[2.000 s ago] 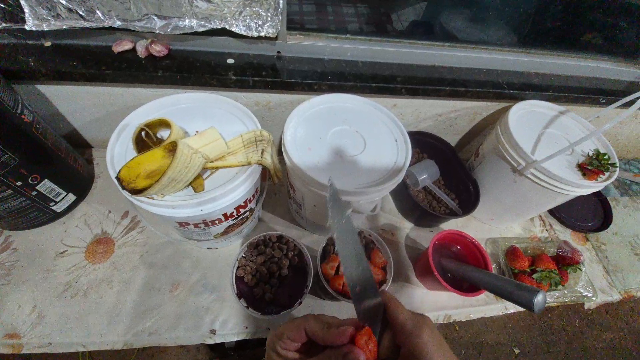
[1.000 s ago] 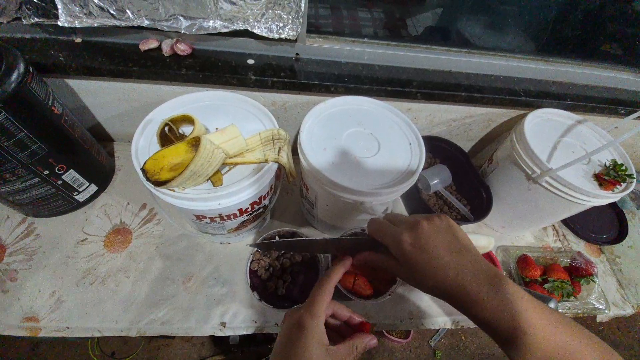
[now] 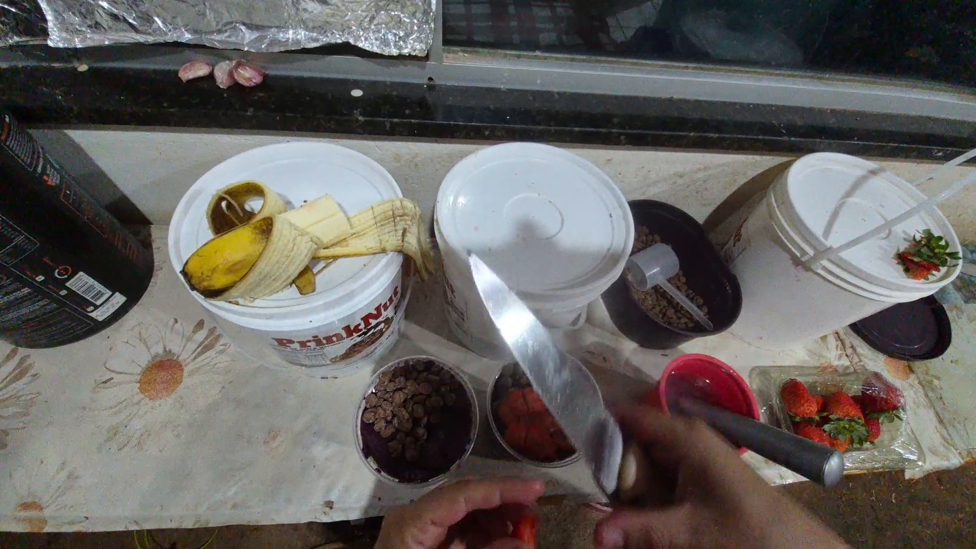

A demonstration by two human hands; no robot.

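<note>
My right hand (image 3: 686, 488) grips a broad-bladed metal knife (image 3: 534, 366), its tip pointing up and left over the middle tub. At the bottom edge, my left hand (image 3: 465, 515) holds a piece of strawberry (image 3: 526, 528) between its fingers. Just beyond the hands, a clear cup with cut strawberries (image 3: 530, 427) lies partly behind the blade. To its left stands a cup of dark purple food topped with chocolate chips (image 3: 408, 412). A clear plastic pack of whole strawberries (image 3: 839, 412) is on the right, beside a red cup (image 3: 705, 374) with a grey-handled utensil (image 3: 770, 438) across it.
White lidded tubs (image 3: 534, 217) line the wall; one bears a partly peeled banana (image 3: 236, 259), another strawberry tops (image 3: 926, 255). Between tubs sits a dark container of chips with a scoop (image 3: 652, 267). A black bottle (image 3: 61, 244) stands left. Garlic cloves (image 3: 225, 72) lie on the ledge.
My right hand has moved right and back toward me from above the cups, and the knife has swung from nearly level to slanting up and left. My left hand is lower, still holding the strawberry piece.
</note>
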